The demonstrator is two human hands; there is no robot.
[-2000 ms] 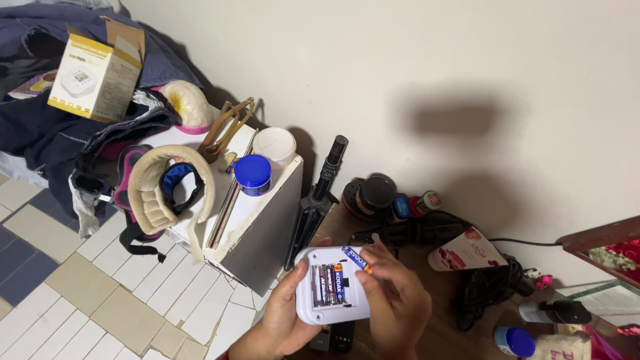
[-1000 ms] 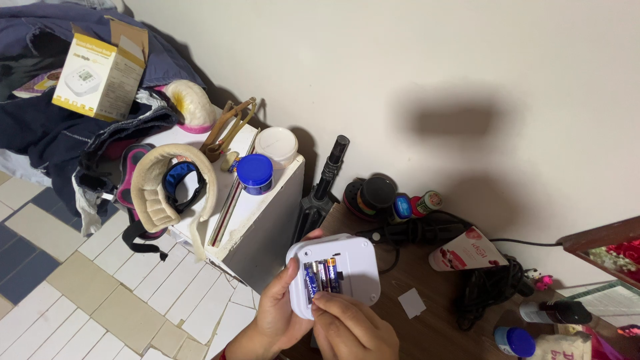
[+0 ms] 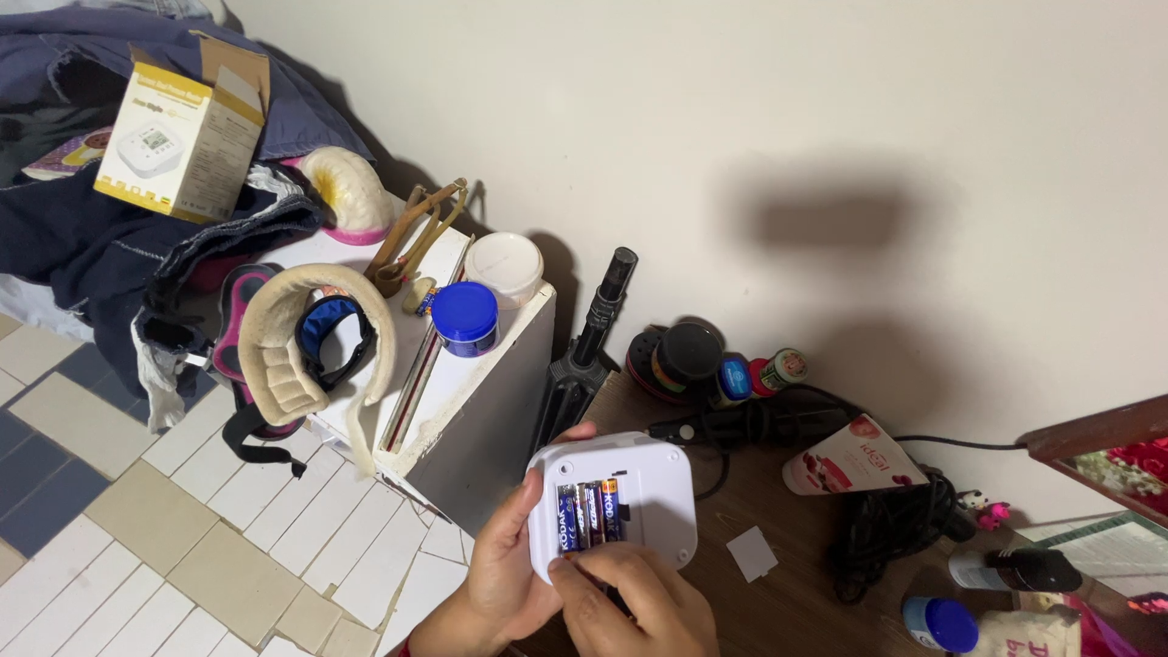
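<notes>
My left hand [image 3: 513,557] grips a white plastic device [image 3: 657,497] by its left side, its underside facing up. Several Kodak AA batteries [image 3: 589,516] lie side by side in the open battery compartment. The fingertips of my right hand [image 3: 639,593] touch the lower ends of the batteries at the left of the compartment and partly hide them. Whether those fingers pinch a battery cannot be seen.
A small white square piece [image 3: 752,554] lies on the dark wooden table right of the device. Behind stand a black tripod [image 3: 584,347] and a white cabinet with a blue-lidded jar [image 3: 465,315]. An opened blood pressure monitor box [image 3: 173,146] rests on clothes at left.
The battery my right fingers held above the device's upper right is no longer there. My right hand has moved down to the compartment's lower edge. The white square piece now shows on the table.
</notes>
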